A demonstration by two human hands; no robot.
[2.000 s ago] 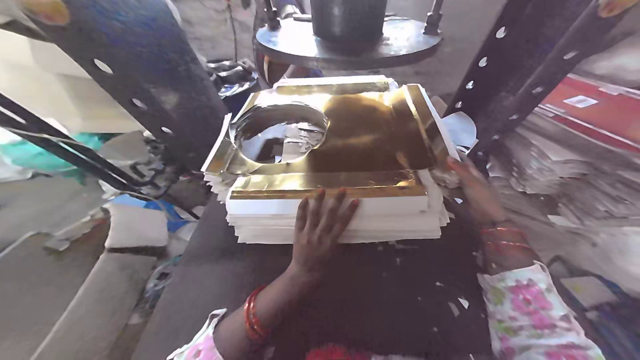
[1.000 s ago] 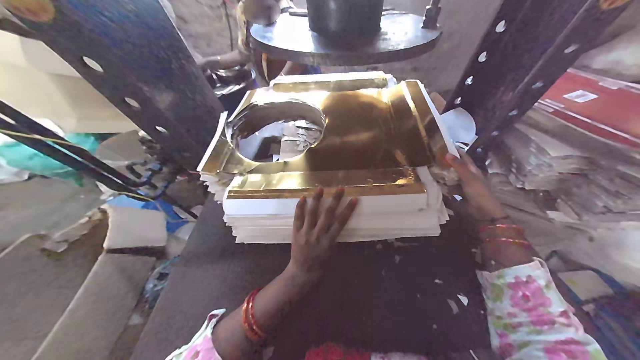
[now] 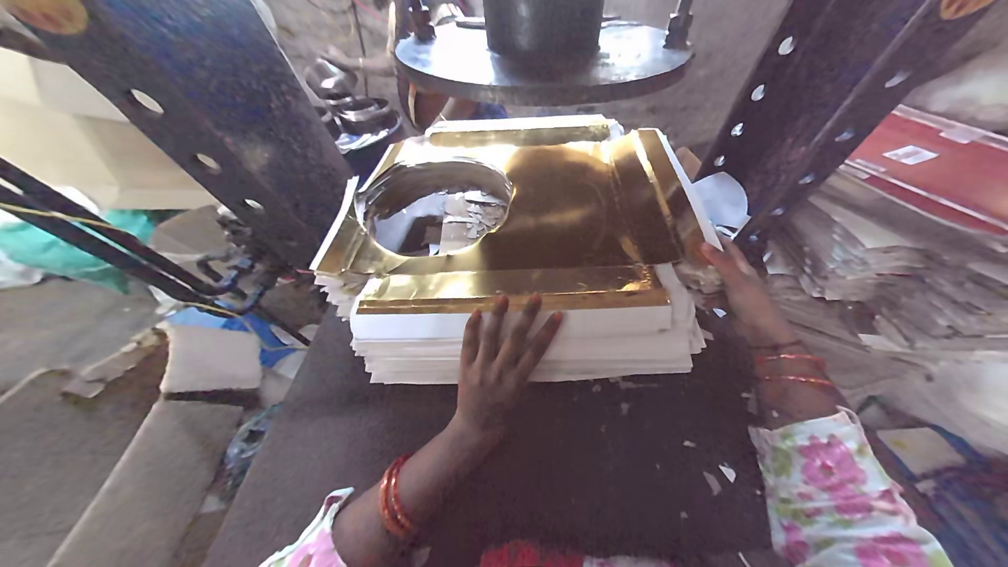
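A thick stack of gold-faced white sheets [image 3: 579, 213] lies on the dark press bed [image 3: 583, 472]. A large round hole [image 3: 437, 209] goes down through its left part, with paper scraps visible inside. My left hand [image 3: 500, 362] lies flat against the stack's near edge, fingers spread, fingertips at the gold border. At the right edge, my right hand [image 3: 740, 283] touches the stack's side with its fingers; part of them is hidden. Above the far side of the stack hangs a round metal press plate [image 3: 543, 67] on a thick ram, apart from the sheets.
Perforated steel uprights [image 3: 205, 118] stand left and right [image 3: 795, 94] of the bed. Ring-shaped metal pieces [image 3: 362, 118] lie behind the left upright, near another person's arm [image 3: 358, 63]. Piled paper sheets [image 3: 850, 236] and a red sheet [image 3: 937, 169] are at right. Paper scraps dot the bed.
Both my hands stay at the same edges of the stack. Behind the press, the other person's arm has moved.
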